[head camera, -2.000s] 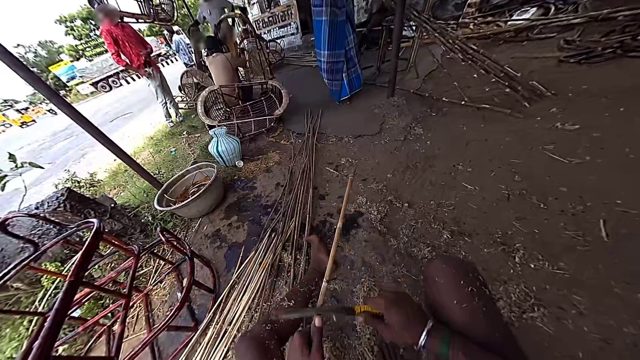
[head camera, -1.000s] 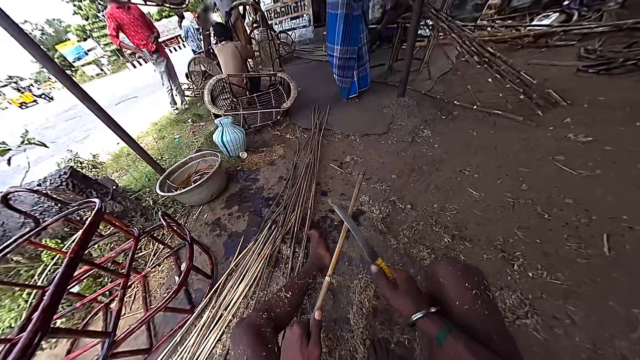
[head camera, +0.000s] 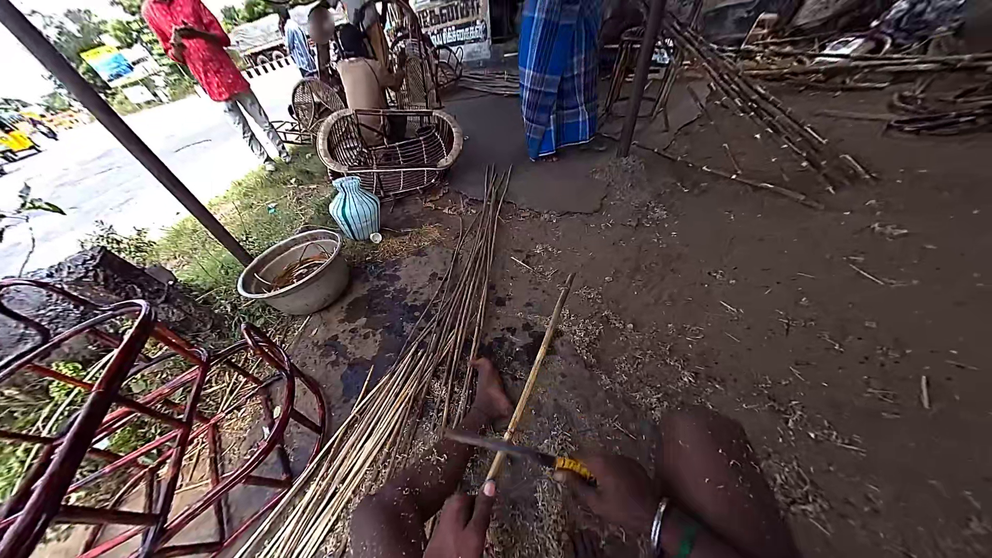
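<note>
My left hand (head camera: 460, 524), low in the view, grips the near end of a cane pole (head camera: 536, 376) that slants up and away from me. A knife (head camera: 504, 447) with a yellow-wrapped handle is in my right hand (head camera: 616, 490), just right of the pole. Its blade lies across the pole a little above my left thumb. Left of the pole, a long bundle of thin canes (head camera: 403, 403) rests on the ground beside my bare foot. Fine shavings are scattered around my legs.
A red-brown cane frame (head camera: 205, 387) stands at the left. Beyond it are a metal basin (head camera: 298, 275) with strips inside, a striped water pot (head camera: 355, 209) and a round cane basket (head camera: 387, 151). A person in red (head camera: 194, 46), a seated person and someone in blue checked cloth (head camera: 559, 77) are farther off.
One second ago the knife blade pointed up and away across the pole's middle; now it lies nearly level, lower on the pole, near my left hand. My left hand keeps its grip.
</note>
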